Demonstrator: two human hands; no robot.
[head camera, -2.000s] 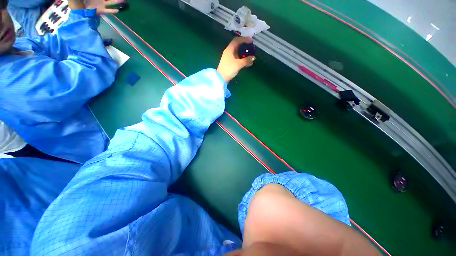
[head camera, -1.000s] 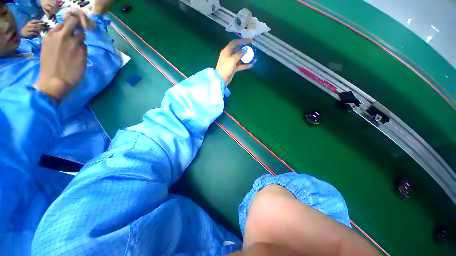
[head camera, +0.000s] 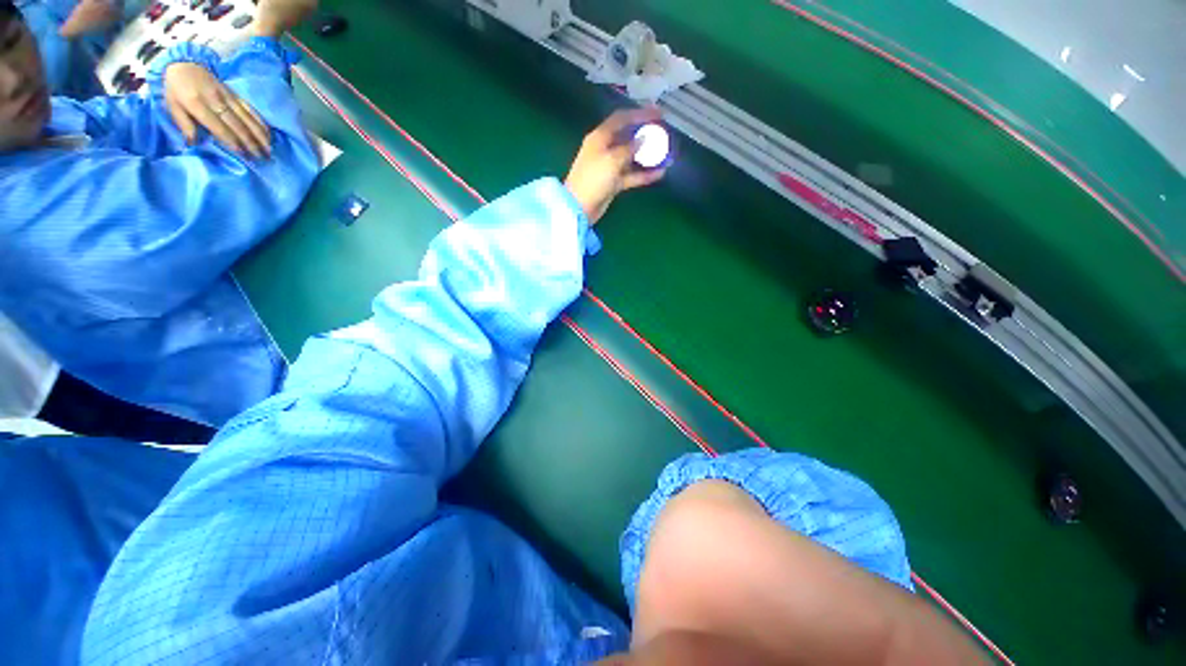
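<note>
My left hand (head camera: 619, 159) is held over the green belt, near the aluminium rail. Its fingers grip a small round lit unit (head camera: 652, 146) whose face glows white. My right wrist (head camera: 728, 546) shows large and close at the bottom centre, inside a gathered blue cuff; its fingers are cut off by the lower edge, so I cannot tell what they do. A dark round unit (head camera: 830, 311) lies on the belt right of my left hand. Another dark unit (head camera: 1063, 498) lies farther right, and a third (head camera: 1156, 617) near the lower right corner.
The aluminium rail (head camera: 767, 154) crosses the belt, bearing a crumpled white wipe (head camera: 640, 61), a pink marker (head camera: 827, 204) and black blocks (head camera: 985, 299). A neighbour in a blue smock sits left, arms on the bench near a blue square (head camera: 351, 208). A white parts tray (head camera: 167, 42) shows upper left.
The face of the held unit went from dark to glowing white. The loose units on the belt shifted slightly right and down. The neighbour's raised hand came down onto the other arm.
</note>
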